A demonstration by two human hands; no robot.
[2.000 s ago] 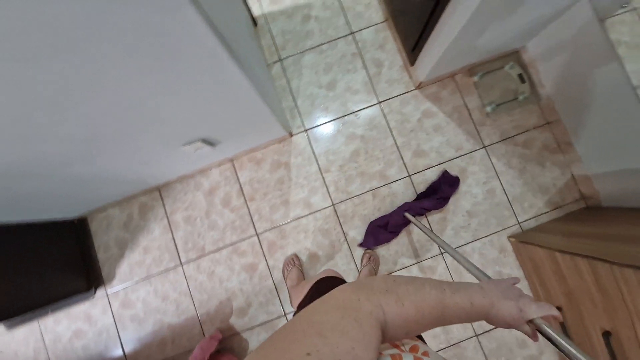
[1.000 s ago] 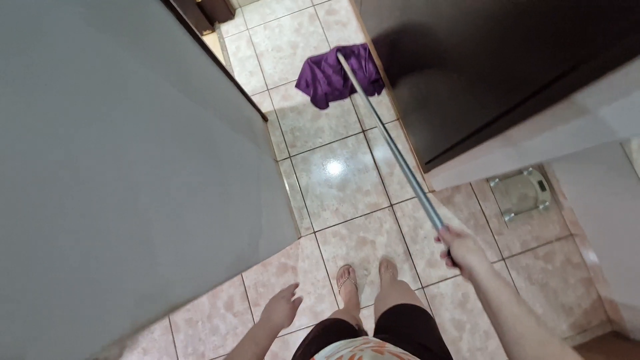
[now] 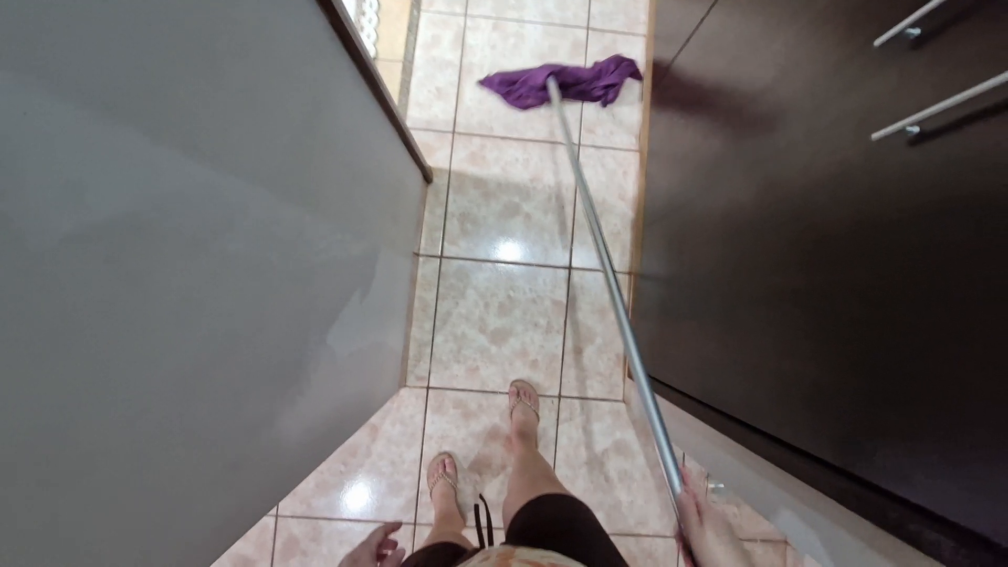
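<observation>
My right hand (image 3: 703, 524) is closed around the lower end of a long metal pole (image 3: 618, 303) at the bottom right. At the pole's far end, a purple cloth (image 3: 524, 88) lies bunched on the tiled floor (image 3: 500, 323), its right tip close to the base of the dark cabinet. Whatever joins pole and cloth is hidden under the fabric. My left hand (image 3: 376, 545) hangs at the bottom edge, left of my legs, with fingers apart and nothing seen in it; part of it is cut off by the frame.
A grey wall (image 3: 197, 260) with a dark edge strip (image 3: 382, 94) bounds the passage on the left. Along the right stands a dark cabinet (image 3: 819, 260) with metal bar handles (image 3: 937, 106). My sandalled feet (image 3: 524, 402) are on the tiles, the right one further forward.
The purple cloth has moved further from me along the cabinet's side, with the pole still in my right hand. My right foot has stepped ahead of the left. The view has shifted along the passage.
</observation>
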